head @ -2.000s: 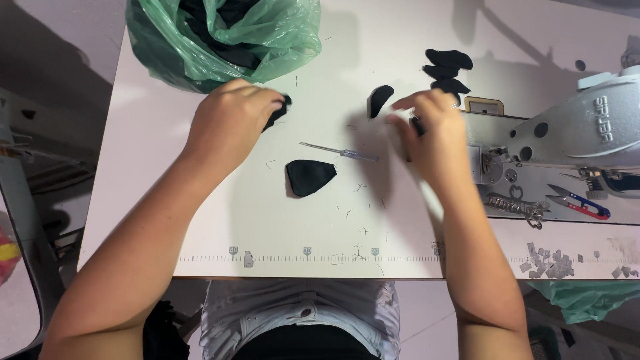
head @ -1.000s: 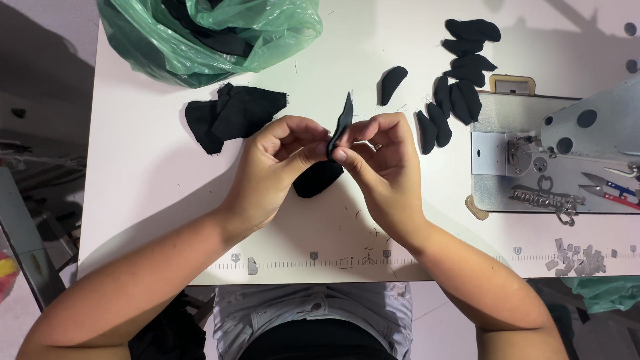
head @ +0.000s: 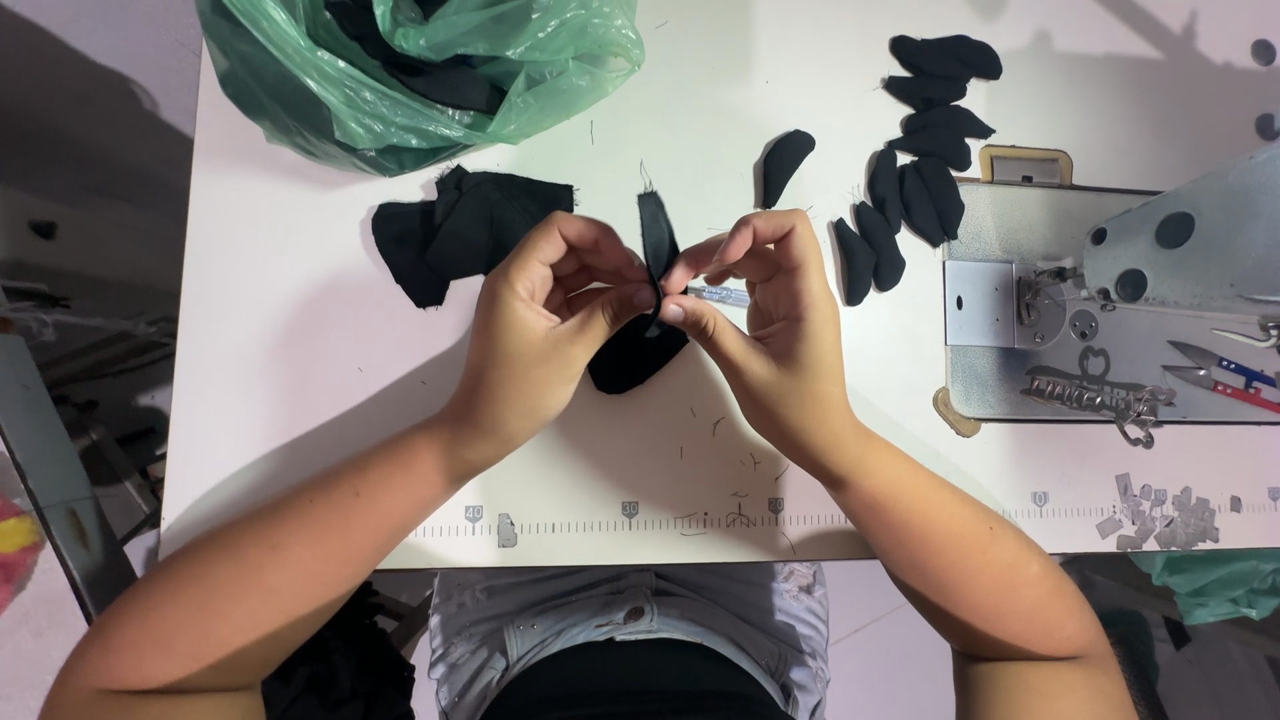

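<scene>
A narrow folded black fabric piece (head: 655,235) is pinched at its edge between the fingertips of my left hand (head: 560,320) and my right hand (head: 770,320), its frayed tip pointing away from me. Below it on the white table lies another black fabric piece (head: 636,358), partly covered by my fingers. Left of my hands is a pile of flat black fabric pieces (head: 480,225). One small curved black piece (head: 788,165) lies beyond my right hand, and several similar ones (head: 932,200) are grouped farther right. Partly behind my right fingers is a clear pen-like tool (head: 722,295).
A green plastic bag (head: 560,80) holding black fabric stands at the back left. On the right are the sewing machine (head: 1190,240), thread snips (head: 1220,375), a coiled metal piece (head: 1085,395) and small grey scraps (head: 1160,515). A printed ruler scale (head: 630,524) runs along the front edge.
Two seconds ago my hands were apart; they came together on the narrow black piece and still hold it. The pile at the left, not visible there in the oldest frame, lies on the table.
</scene>
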